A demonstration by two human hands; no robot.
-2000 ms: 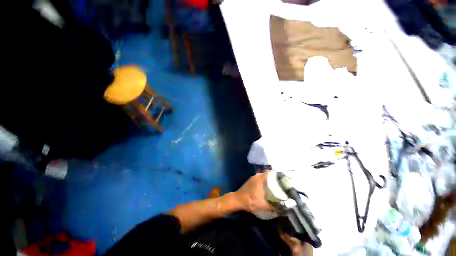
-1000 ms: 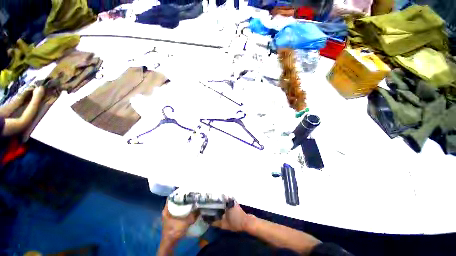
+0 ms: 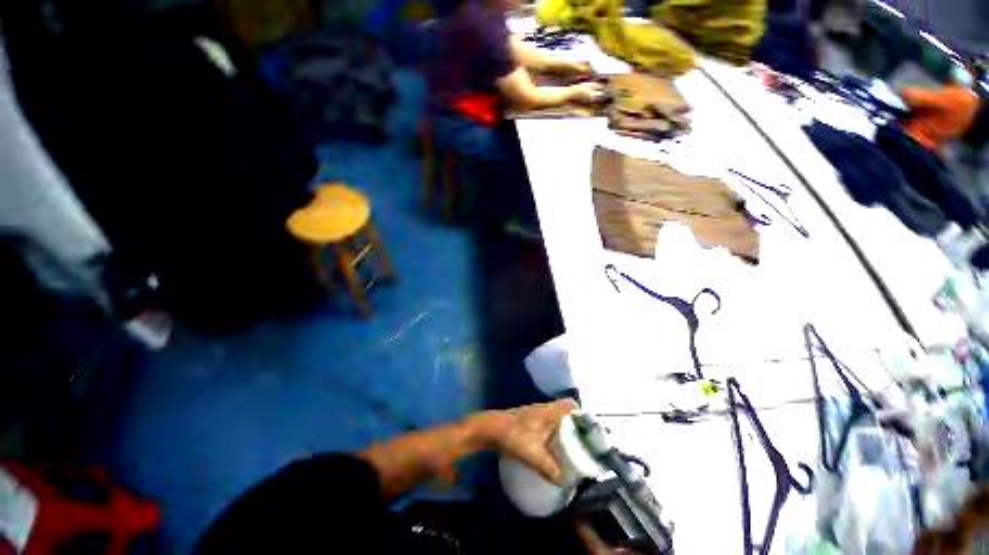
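My left hand (image 3: 537, 439) is closed around a grey-white tool (image 3: 624, 501), perhaps a tape dispenser, at the near edge of the white table (image 3: 651, 325). My right hand (image 3: 599, 538) shows only as a bit of skin under the tool at the bottom edge; its fingers are mostly hidden. A pale rounded thing (image 3: 529, 488) is below my left hand. Black hangers (image 3: 768, 461) lie on the table beyond the tool. A brown garment (image 3: 662, 206) lies flat farther up the table.
A person (image 3: 466, 60) handles a brown garment (image 3: 647, 106) at the far left table edge. A yellow round stool (image 3: 331, 214) stands on the blue floor. Dark cloth hangs left. Something red (image 3: 92, 510) is bottom left. Clear plastic (image 3: 876, 488) lies right.
The view has swung right and then back left, bringing the stool and floor into view again. Both hands stay on the tool.
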